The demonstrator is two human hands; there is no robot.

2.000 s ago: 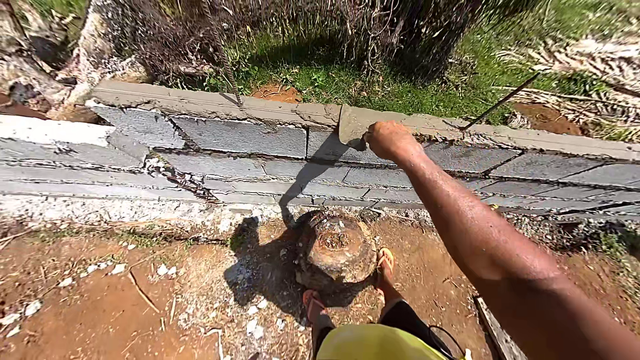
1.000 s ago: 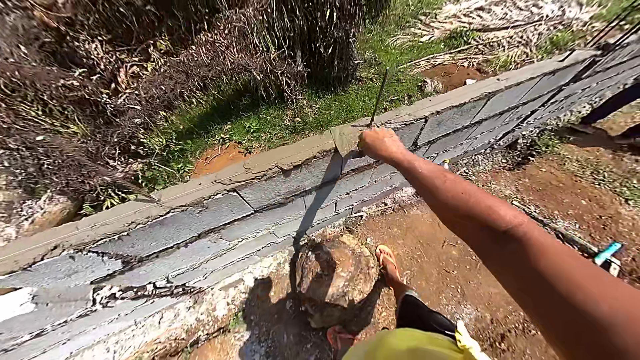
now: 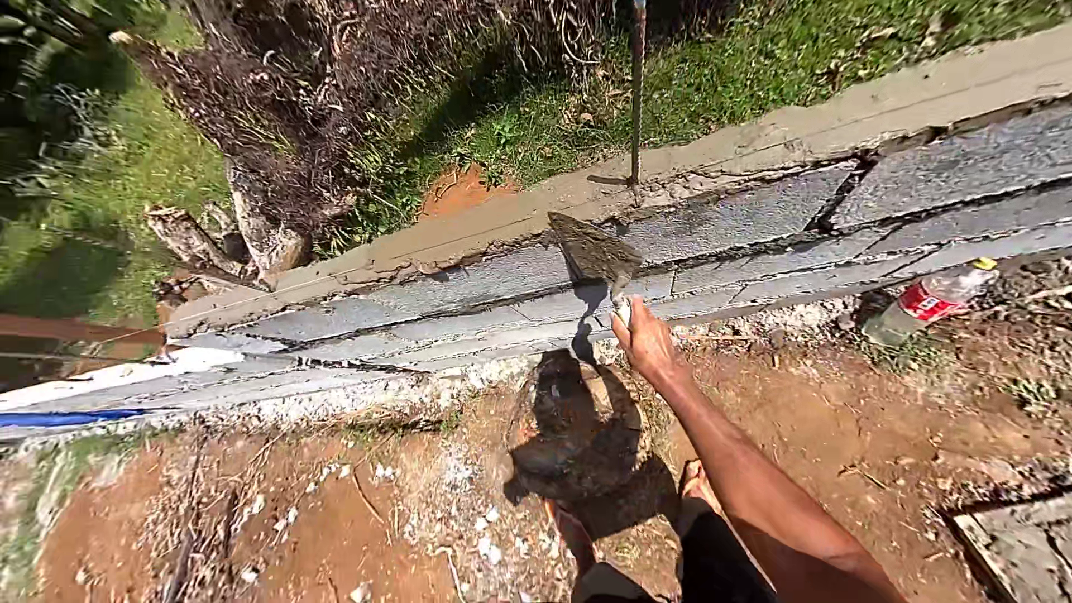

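My right hand (image 3: 646, 342) is closed around the handle of a masonry trowel (image 3: 593, 251), whose blade is coated with grey mortar. The blade hangs at the near face of a concrete block wall (image 3: 745, 213), its tip by the top edge. Wet mortar (image 3: 494, 219) covers the top of the wall in a long band, with a thin line running along it. An upright steel rod (image 3: 638, 100) rises out of the mortar just beyond the trowel. My left hand is out of the frame.
A tree stump (image 3: 578, 427) stands in my shadow between the wall and my feet. On the right, a plastic bottle (image 3: 930, 303) lies near the wall base, and a board with mortar (image 3: 1026, 540) is at the lower right. Cut trunks (image 3: 268, 226) and dry roots lie beyond the wall.
The trowel blade was on the mortar at the wall top; now it is off the top, in front of the block face, with its blade in full view. The view has swung left.
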